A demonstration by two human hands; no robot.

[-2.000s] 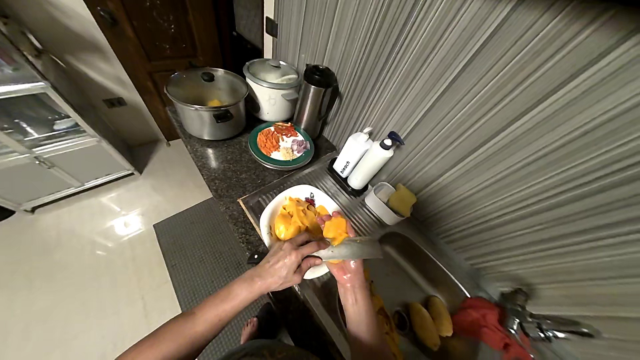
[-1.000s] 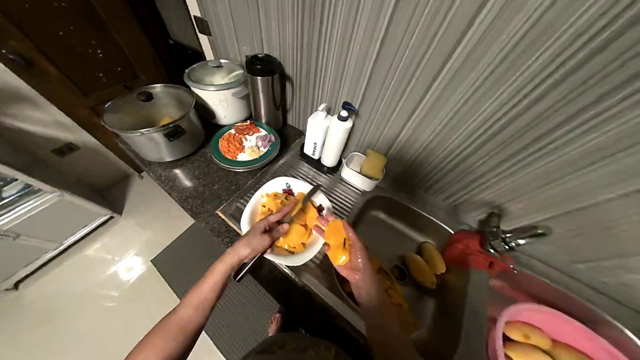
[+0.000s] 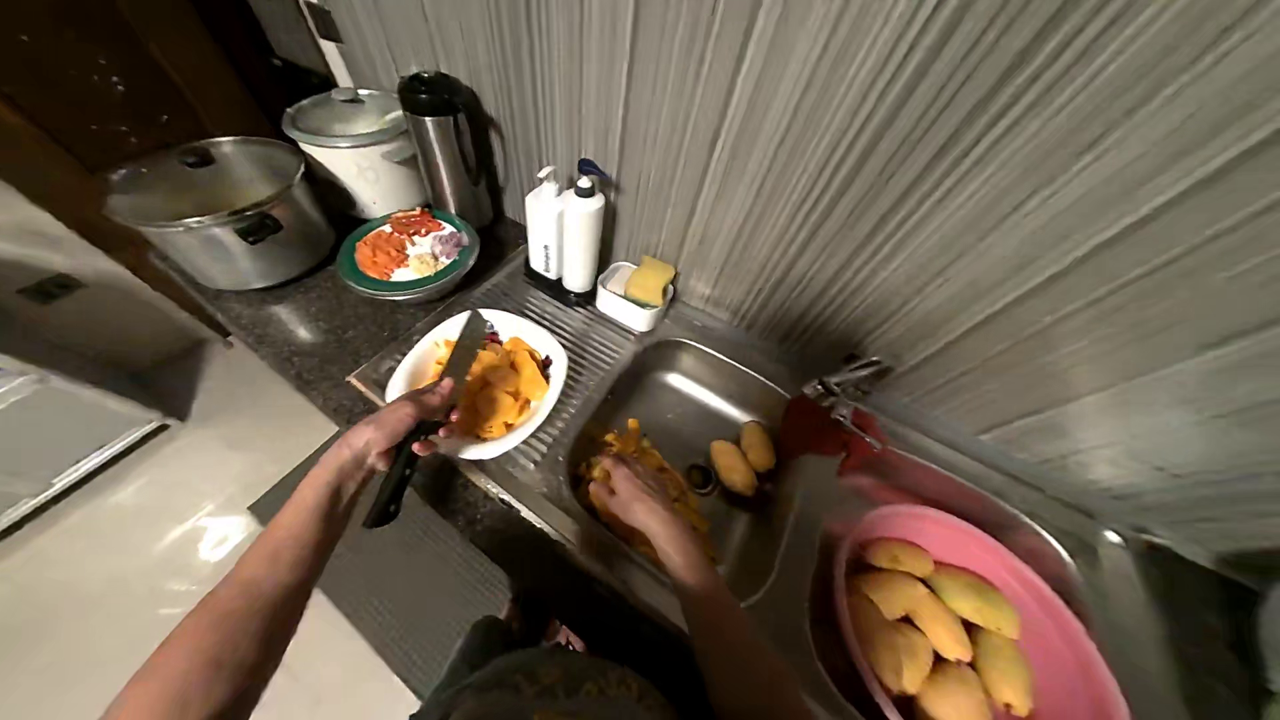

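Note:
My left hand (image 3: 405, 430) grips the black handle of a kitchen knife (image 3: 465, 350). The knife's blade points up over an oval white bowl (image 3: 403, 385) of orange mango pieces (image 3: 495, 395). My right hand (image 3: 625, 490) reaches down into the steel sink (image 3: 680, 380), its fingers at a heap of orange peelings or scraps (image 3: 655, 465); whether it holds anything is hidden. Two yellow mangoes (image 3: 735, 467) lie in the sink beside the drain. In a pink tub (image 3: 1050, 600) to the right are several more mangoes (image 3: 975, 600).
A green-rimmed plate (image 3: 350, 265) of chopped vegetables, a steel pot (image 3: 240, 235), a white lidded cooker (image 3: 360, 160) and a thermal jug (image 3: 450, 150) stand back left. Two pump bottles (image 3: 565, 235) and a sponge (image 3: 650, 280) in a white holder stand by the wall. The faucet (image 3: 845, 390) rises behind the sink.
My right hand has moved from beside the bowl, where it held an orange mango piece, down into the sink. The knife stays in my left hand. The view has shifted right.

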